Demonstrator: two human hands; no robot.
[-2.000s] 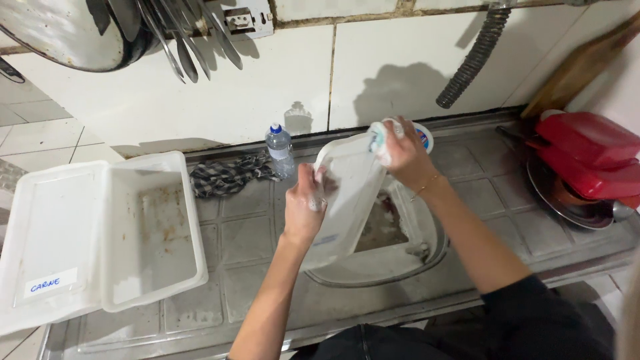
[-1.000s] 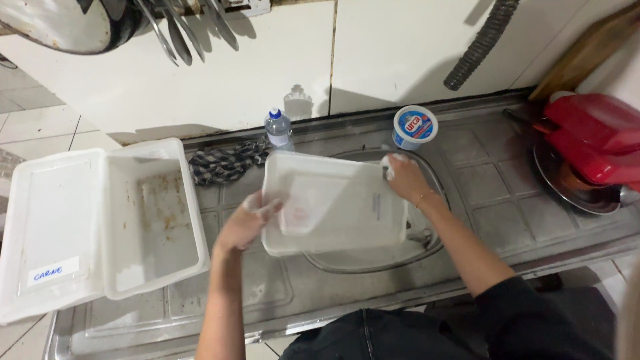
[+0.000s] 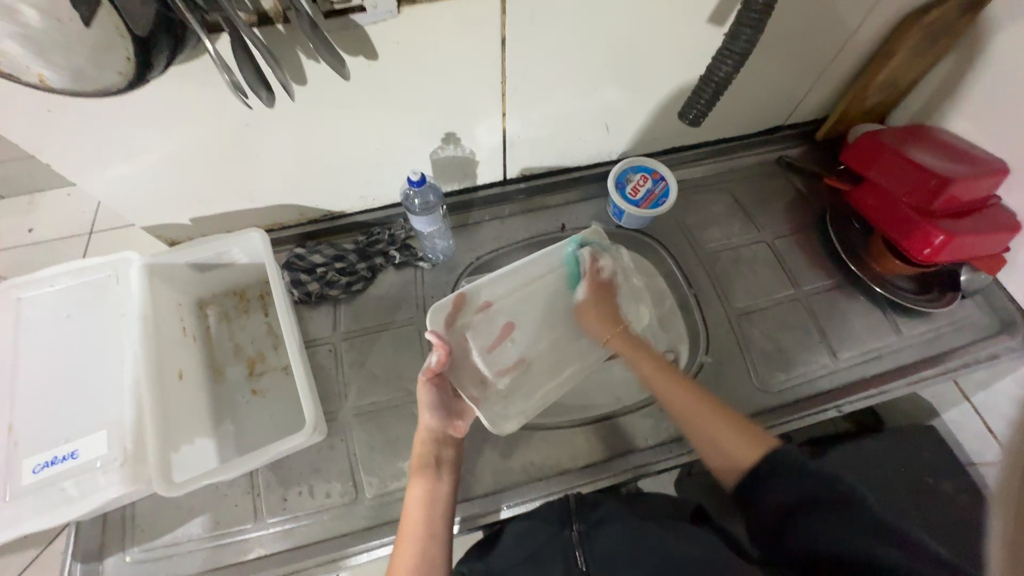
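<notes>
My left hand grips the near left end of a translucent white plastic container, with fingers showing through its wall. The container is held tilted over the oval steel sink. Against its upper right end my right hand presses a green sponge with white suds. Behind the sink stands a round tub with a blue and white lid. A large white plastic bin, brown-stained inside, lies at the left beside a white lid with a handwritten label.
A clear water bottle and a black checked cloth are by the wall. On the right, red plastic containers rest on a dark pan, near a wooden board. A corrugated hose and steel utensils hang above.
The held container has gone from steeply upright, through nearly level, to slanting up to the right. My right hand with the sponge has moved to its upper right end.
</notes>
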